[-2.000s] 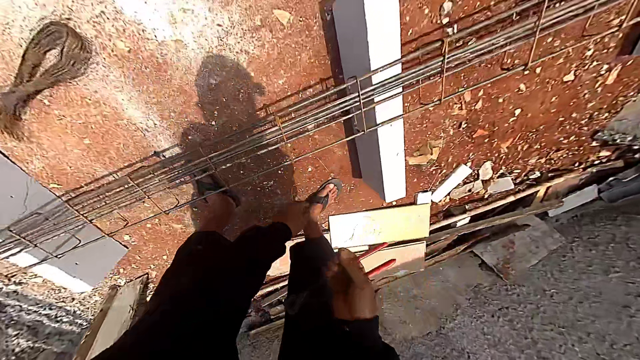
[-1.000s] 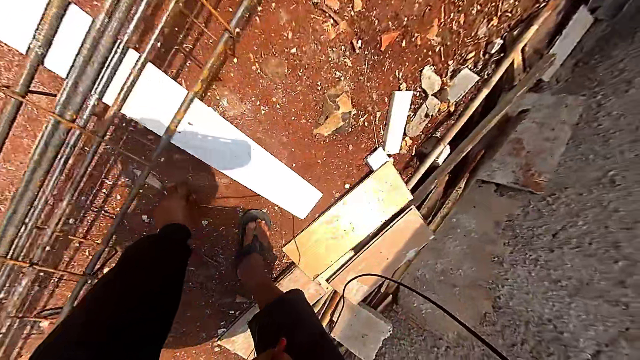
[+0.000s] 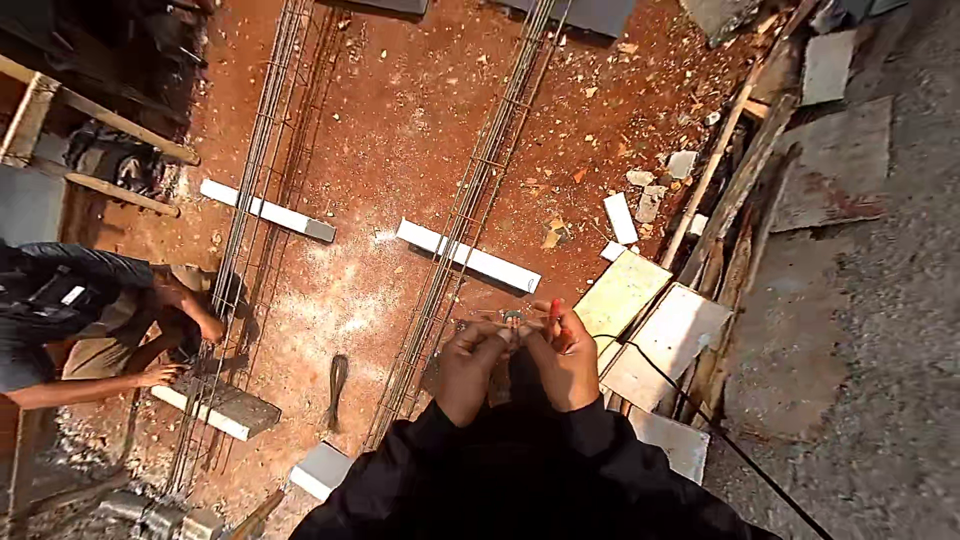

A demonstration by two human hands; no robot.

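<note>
My left hand [image 3: 468, 371] and my right hand [image 3: 562, 360] meet in front of my dark clothing, fingertips pinched together on something too small to make out. A red-handled tool [image 3: 555, 311], its type unclear, is held in my right hand between the fingers. Just left of my hands runs a long steel rebar cage [image 3: 480, 172] with thin stirrups, resting across a white block [image 3: 469, 259]. A second rebar cage [image 3: 259, 150] lies farther left over a white block [image 3: 266, 211] and another block [image 3: 217, 409].
A co-worker's hands [image 3: 210, 326] are at the left cage. A bundle of wire [image 3: 337, 390] lies on red soil. At right are a yellowish board [image 3: 622, 289], a pale board [image 3: 667, 345], timber poles [image 3: 731, 187] and a black cable [image 3: 720, 431]. Wooden framing [image 3: 127, 127] stands upper left.
The view has swung widely. Both my hands are now raised together in front of me; a second earlier only part of one hand showed at the bottom edge.
</note>
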